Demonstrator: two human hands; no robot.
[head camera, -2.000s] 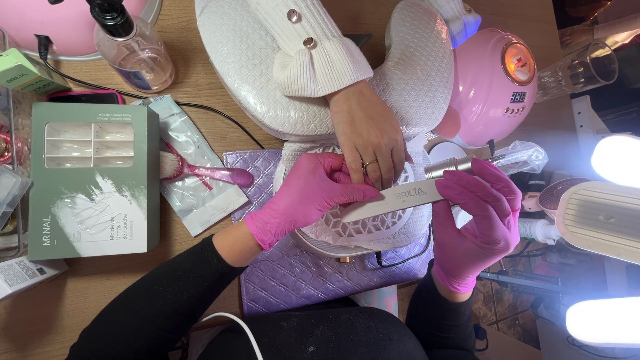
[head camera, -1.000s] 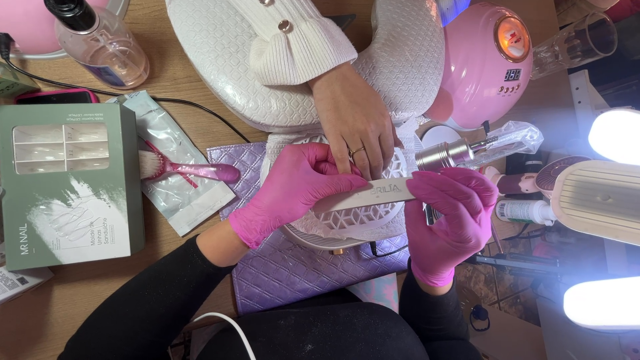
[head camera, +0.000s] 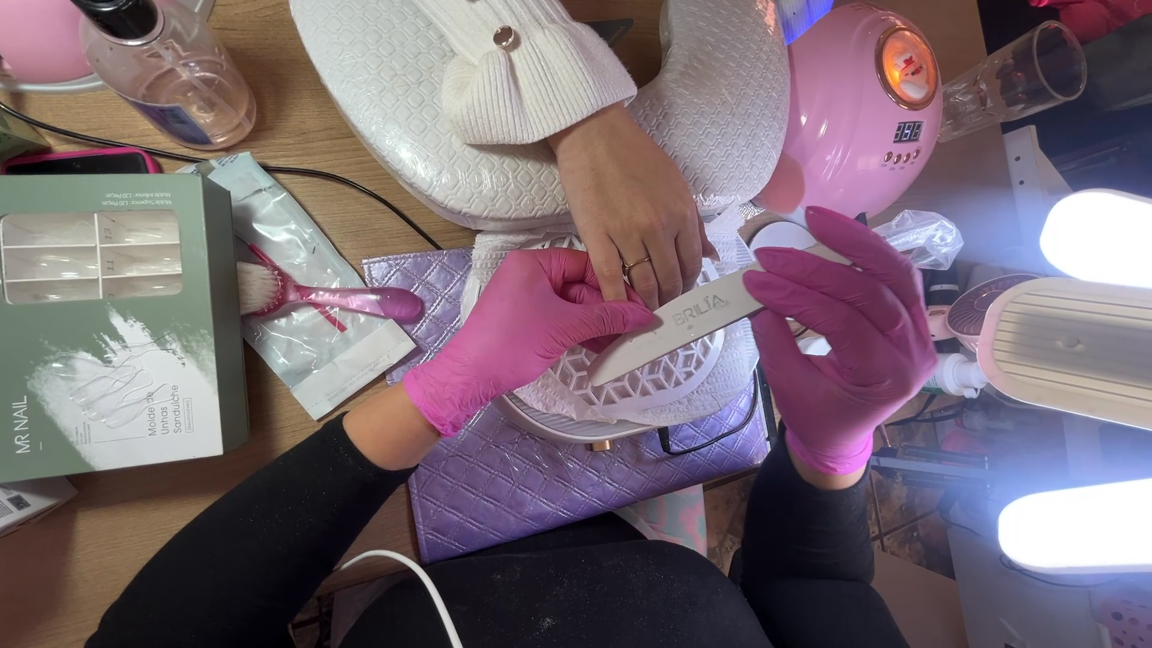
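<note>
My left hand (head camera: 540, 328), in a pink glove, pinches a finger of another person's hand (head camera: 634, 207), which wears a ring and a white knit cuff. The held fingertip is hidden behind my fingers. My right hand (head camera: 837, 333), gloved alike, holds a pale nail file (head camera: 697, 315) by its right end. The file slants down to the left, its far part by my left thumb. Below both hands lies a round nail dust collector with a white lattice grille (head camera: 630, 382) and white paper around it. The person's forearm rests on a white padded armrest (head camera: 432, 117).
A pink nail lamp (head camera: 859, 108) stands behind right, beside a clear glass (head camera: 1017, 81). Bright light panels (head camera: 1071, 531) are at right. At left are a green box of nail forms (head camera: 202, 360), a pink-handled brush (head camera: 360, 301) and a pump bottle (head camera: 180, 81). A purple quilted mat (head camera: 540, 504) lies underneath.
The right hand has shifted the file slightly and tilted it more steeply, its right end now higher. My left hand still holds the person's finger. The view has shifted a little.
</note>
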